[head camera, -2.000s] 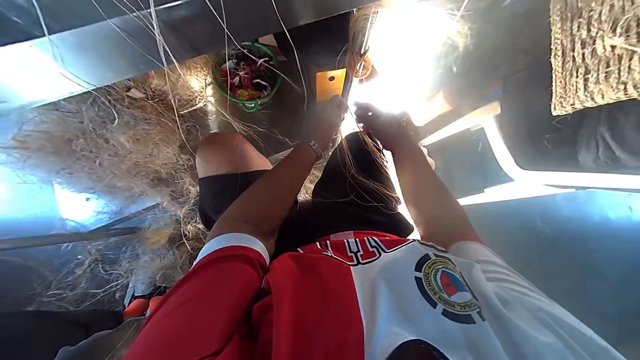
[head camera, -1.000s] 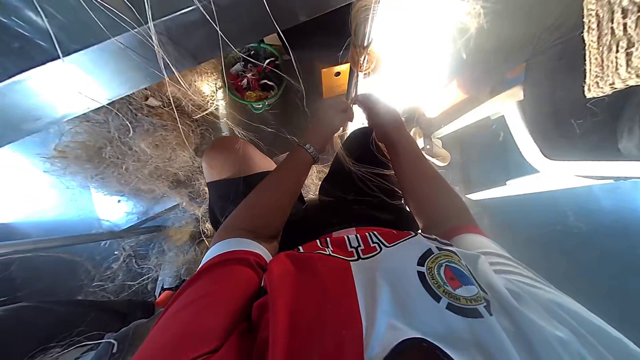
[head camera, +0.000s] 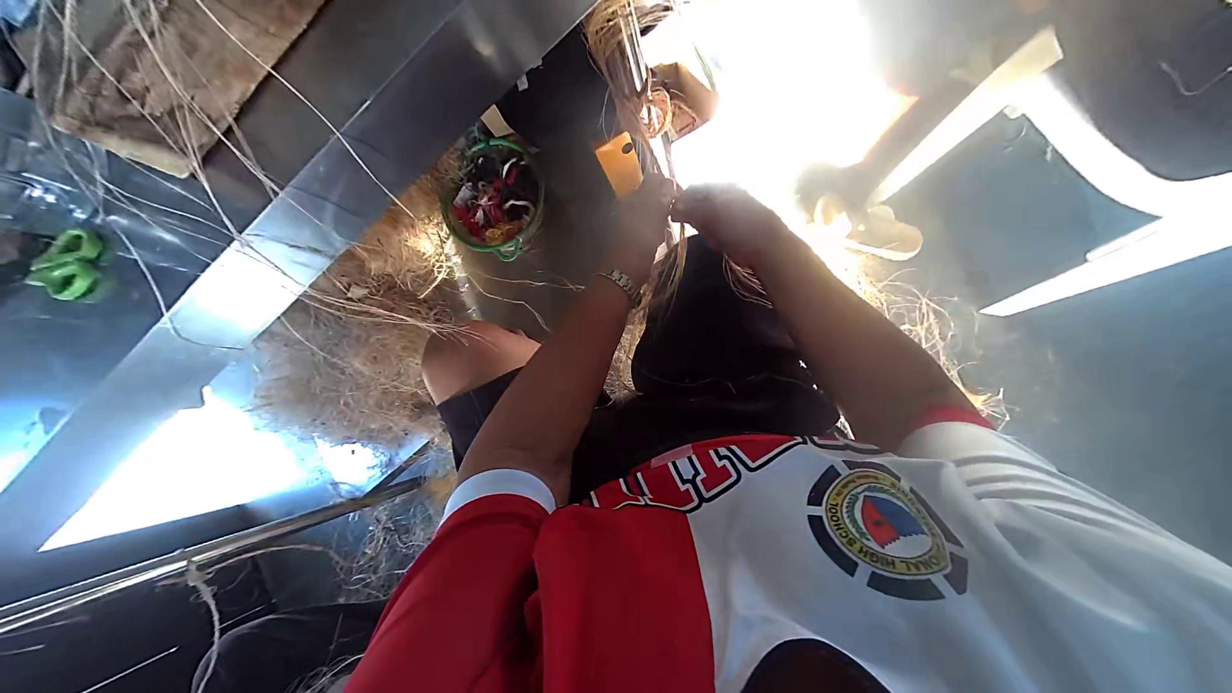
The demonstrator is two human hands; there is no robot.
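Observation:
My left hand (head camera: 647, 214), with a watch at the wrist, closes on a bundle of pale plant fibres (head camera: 681, 252) above my lap. Close against it on the right, my right hand (head camera: 729, 219) pinches the same fibres. Strong glare washes out part of the fingers. The strands run up past a yellow piece with a hole (head camera: 619, 164) and hang down between my forearms over the dark shorts. Near the top, a coil of fibre (head camera: 658, 111) sits beside the strands.
A green-rimmed basket (head camera: 532, 223) of colourful scraps stands left of my hands. Loose fibre (head camera: 346, 366) is heaped beside my knee. A metal beam (head camera: 289, 226) crosses the upper left, with loose strands over it. Green scissor handles (head camera: 69, 265) and a brown board (head camera: 183, 72) lie beyond it.
The view has swung and tilted, bringing the green handles and the brown board into sight. Both hands stay together at the fibres.

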